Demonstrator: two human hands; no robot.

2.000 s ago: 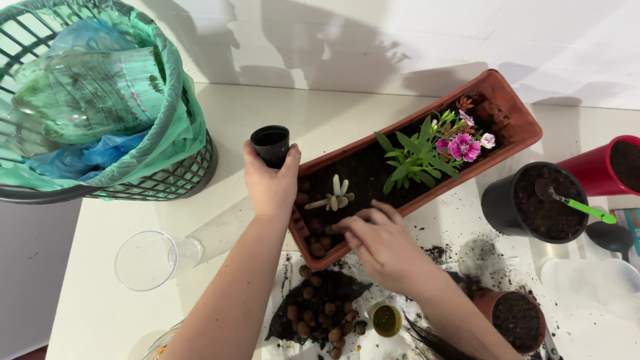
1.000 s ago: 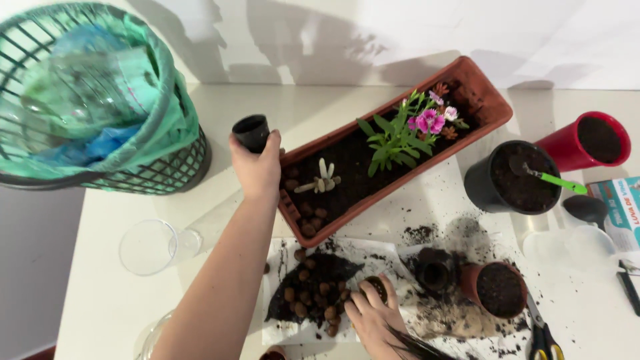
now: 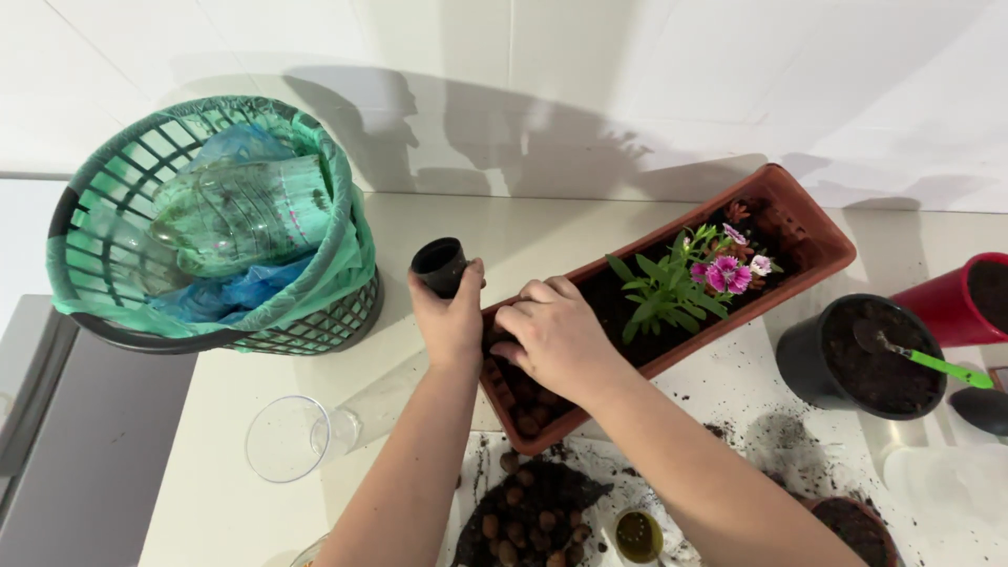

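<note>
My left hand (image 3: pixel 449 315) grips a small black plastic pot (image 3: pixel 439 266) with its mouth tilted up, just left of the planter. My right hand (image 3: pixel 555 335) reaches into the left end of the long terracotta-coloured planter box (image 3: pixel 811 213), fingers bent downward; whether they hold anything is hidden. The hand covers the spot where the pale succulent stood. Clay pebbles (image 3: pixel 535 409) lie in the planter's near left corner. Toward the right of the box grows a green plant with pink flowers (image 3: pixel 726 274) in dark soil.
A lined green basket (image 3: pixel 354 252) with plastic bottles stands left, a clear cup (image 3: pixel 287 439) before it. Below the planter lie loose clay pebbles (image 3: pixel 512 535) on dark soil and a small olive cup (image 3: pixel 638 537). Right are a black pot (image 3: pixel 807 370) of soil and a red pot (image 3: pixel 937 303).
A second ago my right hand was at the loose pebbles below the planter; now it is inside the planter's left end. My left hand still holds the black pot.
</note>
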